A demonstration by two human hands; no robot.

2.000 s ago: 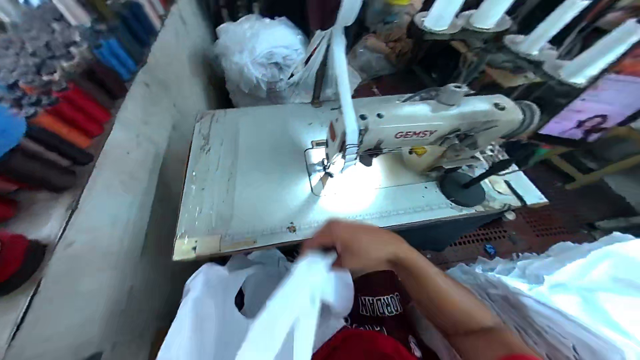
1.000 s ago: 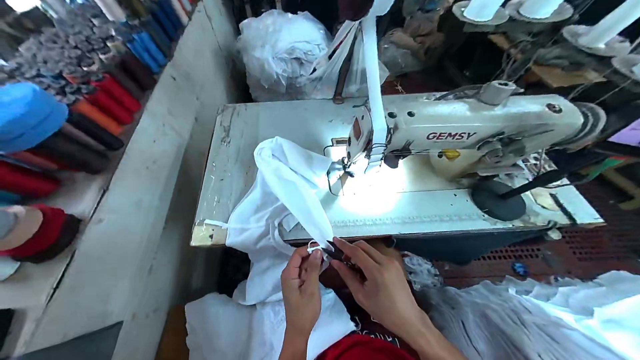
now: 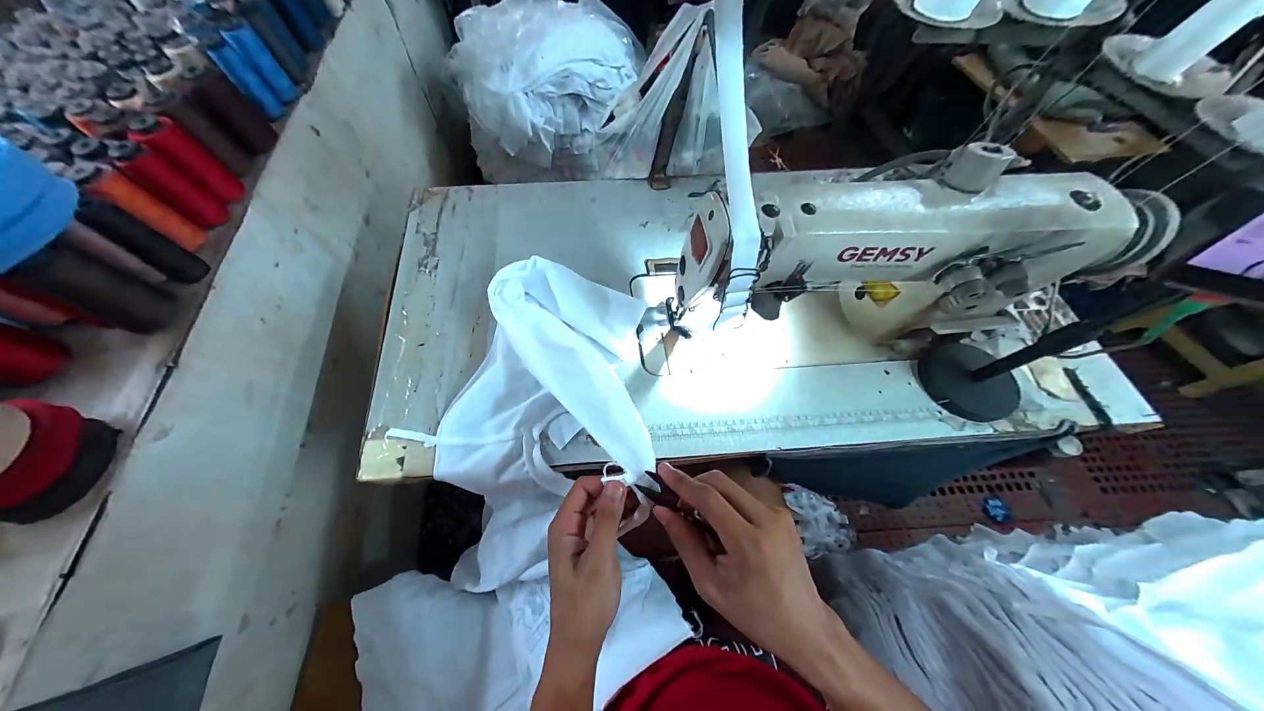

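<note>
My left hand [image 3: 588, 538] pinches a narrow looped white band at the edge of a white fabric garment [image 3: 553, 365]. Close against it, my right hand [image 3: 736, 548] grips a small dark tool [image 3: 660, 494], perhaps thread snips, whose tip touches the cloth. The garment lies partly on the sewing table and hangs over its front edge towards my lap. Behind it stands a Gemsy industrial sewing machine [image 3: 918, 232] with its lamp lit over the needle area. A white tape [image 3: 736, 148] runs down to the machine's head.
Thread spools [image 3: 178, 168] fill a shelf at left, behind a pale partition [image 3: 257, 296]. A pile of white fabric [image 3: 1037, 602] lies at lower right. Plastic bags [image 3: 553, 89] sit behind the table [image 3: 474, 227]. A round black lamp base [image 3: 968, 380] stands near the machine's right end.
Two seconds ago the garment was below the table's edge, under my blurred hand; one second ago it lay on the tabletop, with both hands together at its edge. Since then the hands have barely moved.
</note>
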